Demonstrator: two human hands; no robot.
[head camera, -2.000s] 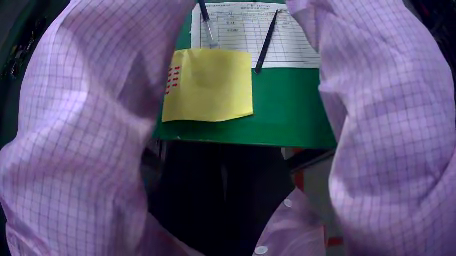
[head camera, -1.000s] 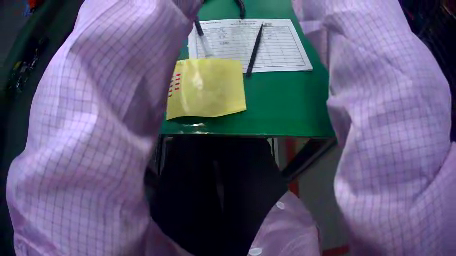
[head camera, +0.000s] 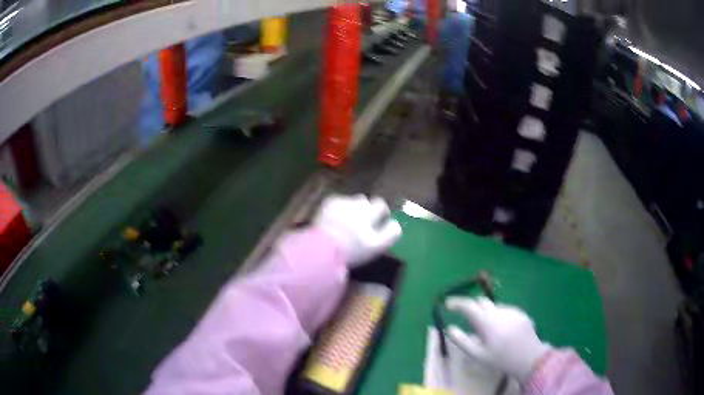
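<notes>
My left hand, in a white glove, is over the far end of the black tray. Its fingers are curled and blurred; whether it holds anything cannot be told. A label sheet with rows of small red marks lies in the tray. My right hand, gloved in white, is low over the mat beside the black-handled cutters; whether it grips them cannot be told. A white form lies partly under my right hand. Yellow paper shows at the bottom edge.
The dark green conveyor belt on the left carries circuit boards. Red-wrapped posts stand along it. Tall stacked black crates stand beyond the green mat. People in blue are blurred in the background.
The view has swung up from my lap to the bench and conveyor. Both gloved hands now show; earlier they were out of the picture, with only the sleeves in view.
</notes>
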